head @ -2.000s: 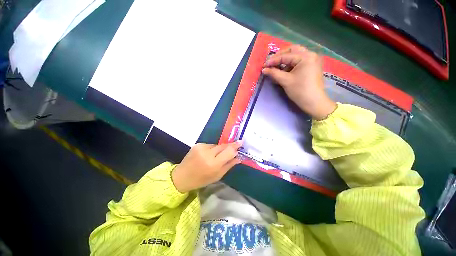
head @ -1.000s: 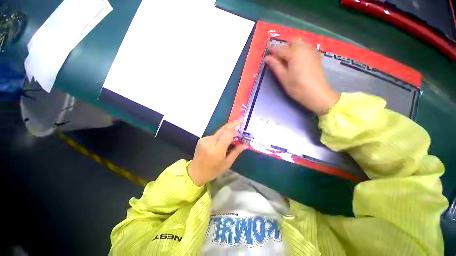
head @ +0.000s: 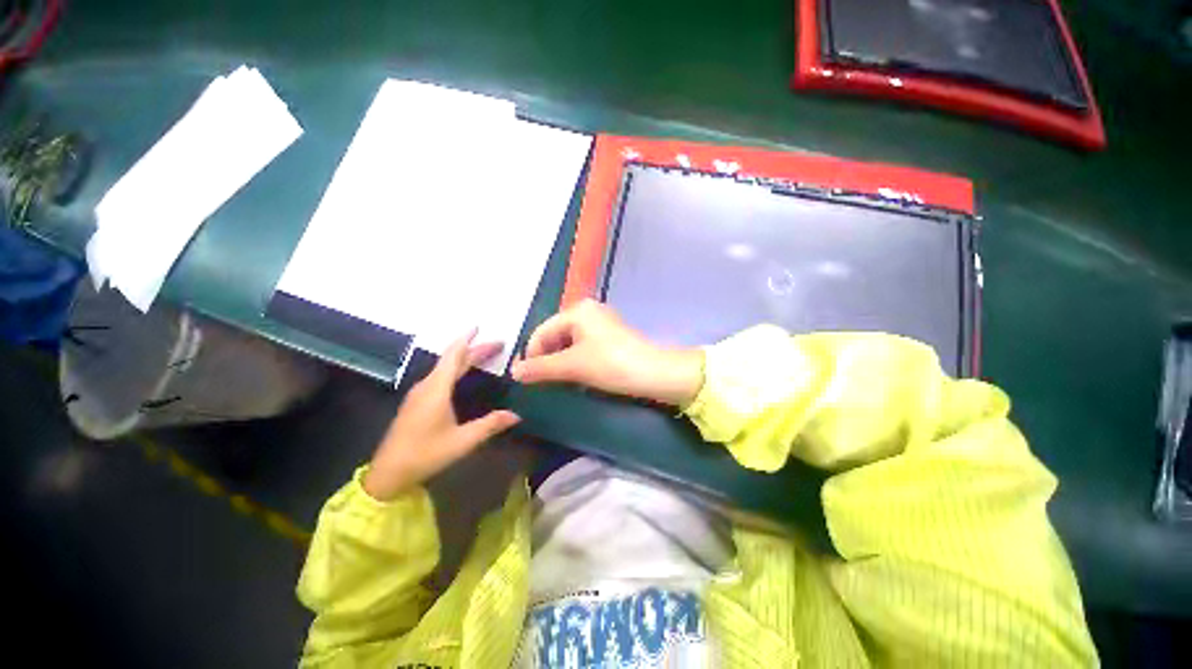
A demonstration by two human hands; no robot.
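Note:
White strip sheets (head: 425,209) with a dark end band lie overlapped left of the panel. My left hand (head: 438,421) rests its fingertips on their lower right part, thumb and fingers apart. My right hand (head: 595,353) pinches at the sheets' lower right corner; any thin strip between its fingertips is too small to make out. The grey shiny panel (head: 784,255) with a ring mark lies in the red fixture (head: 595,216). My right hand and sleeve hide its lower edge.
Fanned white papers (head: 196,183) lie at the left. A pale bin (head: 144,373) stands below the bench edge. Another panel in a red fixture (head: 915,89) is at the upper right. A dark item in clear wrapping (head: 1176,425) is at the right edge. A yellow line marks the floor.
Both hands have left the panel and moved left to the sheets' lower corner. The panel's left edge is now uncovered. The camera view has shifted.

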